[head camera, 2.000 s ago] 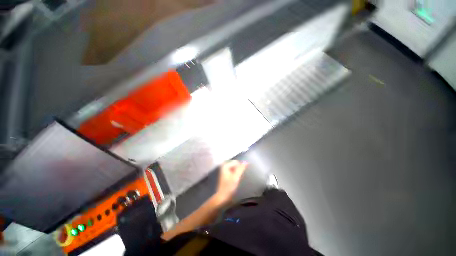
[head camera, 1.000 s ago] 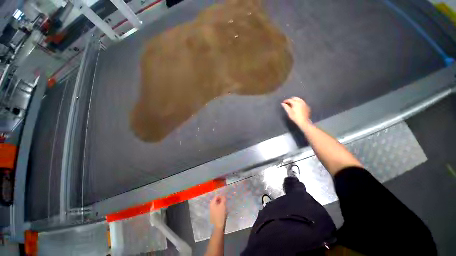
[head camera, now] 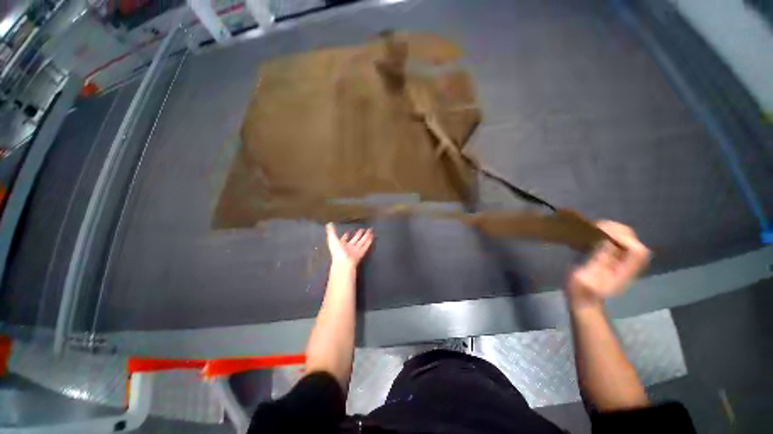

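A brown leather hide lies on the dark grey cutting bed, with cut lines showing at its right side and lower edge. My right hand grips a brown leather strip at its right end, above the near part of the bed. The strip runs left toward the hide's lower edge and is partly blurred. My left hand is empty, palm up with fingers apart, just below the hide's lower edge.
The grey bed edge rail runs in front of me, with an orange strip at its left. A long metal beam crosses the bed at the left. A blue line runs along the right side. A metal tread plate lies below the rail.
My right hand has moved right and now holds a leather strip pulled from the hide. My left hand has moved up over the bed and opened. The hide's right side has changed shape.
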